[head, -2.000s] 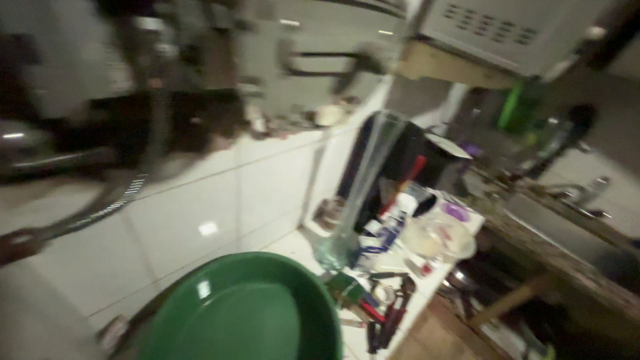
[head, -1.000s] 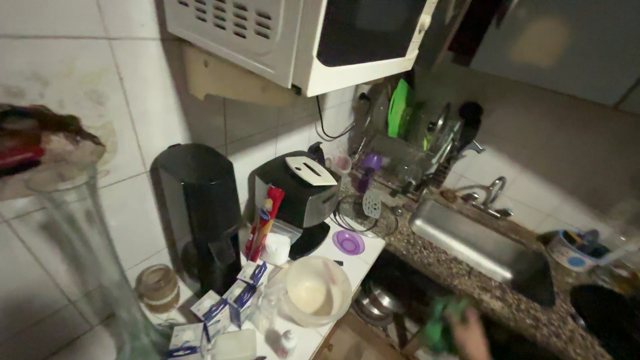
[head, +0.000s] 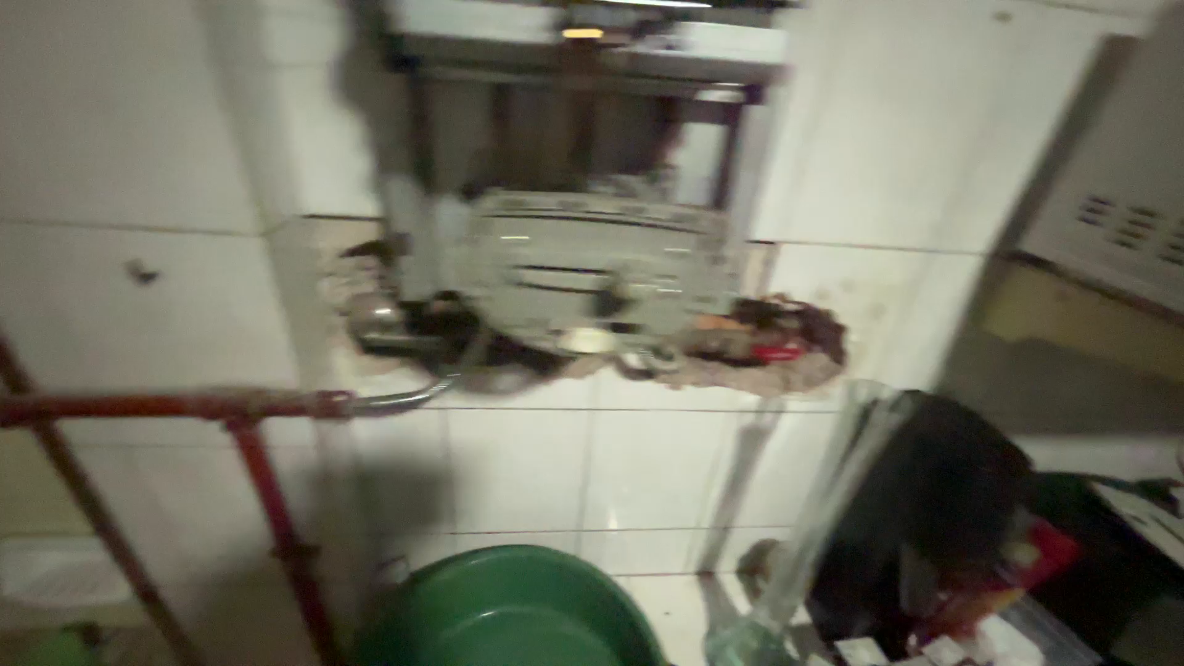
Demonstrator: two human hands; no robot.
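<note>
Neither of my hands shows in the head view now. A broken opening in the white tiled wall holds a pale metal unit [head: 601,268] with a frame above it. From the opening's lower left a flexible metal hose [head: 407,400] joins a red-brown pipe [head: 176,407]. Broken masonry [head: 786,361] lines the lower right edge, and a small red thing [head: 777,352] lies there. Below the opening stands a green plastic basin [head: 518,610], cut off by the frame's lower edge. Motion blur hides the finer details.
A tall clear glass vase [head: 832,499] stands right of the basin, beside a black appliance [head: 925,509] and a red package [head: 1027,564]. Small white boxes [head: 860,651] lie at the lower edge. A vented white microwave [head: 1110,203] juts in at upper right. Another pipe [head: 277,518] descends at left.
The view has swung left from the sink and counter to the wall opening. The hand with a green cloth-like thing, seen near the sink one second ago, is out of view.
</note>
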